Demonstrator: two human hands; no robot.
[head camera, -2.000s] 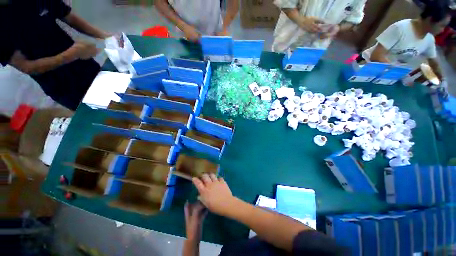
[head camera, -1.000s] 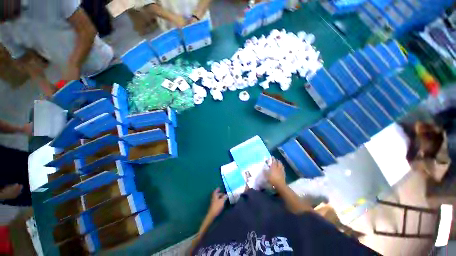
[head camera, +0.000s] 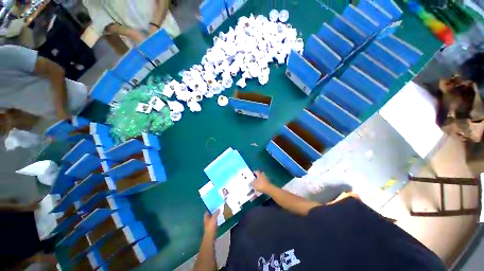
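Observation:
Flat blue-and-white carton blanks (head camera: 229, 168) lie before me on the green table, with a smaller blue-and-white one (head camera: 212, 198) sticking out at their left. My left hand (head camera: 210, 218) is at the lower left and holds the near edge of a blank, where a brown patch of cardboard shows. My right hand (head camera: 259, 182) lies against the right edge of the blanks; its fingers are small and blurred, so I cannot tell whether they grip. Open boxes with brown insides and blue flaps (head camera: 127, 178) stand in rows at the left.
Closely ranked blue boxes (head camera: 334, 107) run along the table's right edge. One open box (head camera: 251, 107) stands alone mid-table. Beyond are a heap of white units (head camera: 249, 50) and green-tinted packets (head camera: 135, 114). People stand at the far and left sides.
Two seconds ago my hands were at an open box in the left rows; now both are at the flat blanks. The view has turned towards the right-hand boxes.

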